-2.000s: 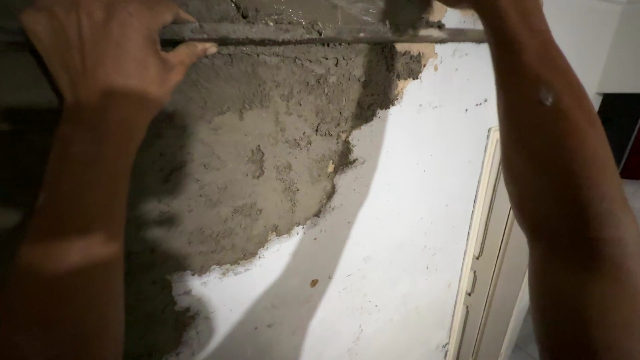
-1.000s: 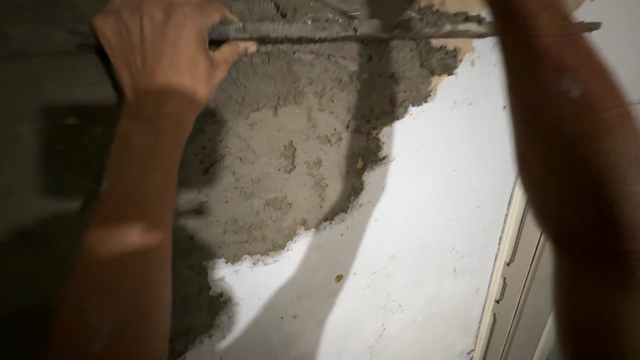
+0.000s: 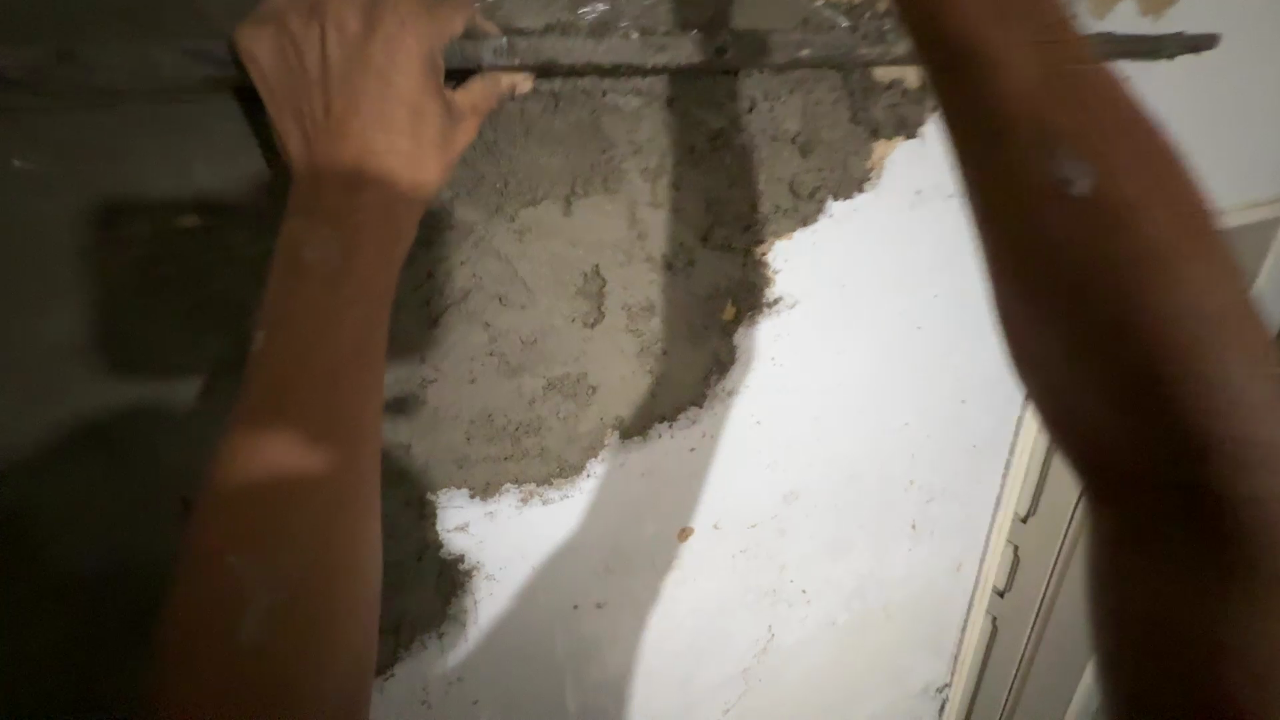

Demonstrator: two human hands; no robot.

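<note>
A long, mortar-smeared straightedge (image 3: 640,52) lies level across the wall near the top of the view. My left hand (image 3: 360,90) grips it left of centre, thumb below its lower edge and fingers above. My right forearm (image 3: 1080,200) rises across the right side; the right hand is beyond the top edge of the view. The bar's right end shows past that forearm. Below the bar, grey cement mortar (image 3: 550,300) covers the wall, rough and pitted, with a ragged lower right border. Wet mortar also shows above the bar.
White painted wall (image 3: 860,400) adjoins the mortar, with a small brown spot on it. A cream moulded door frame or panel (image 3: 1020,570) stands at lower right. Shadows of the arms fall across the wall, and the left side is dark.
The bar's right end now shows past the right forearm, where two seconds ago it did not. My left hand keeps its grip on the bar. The view has shifted.
</note>
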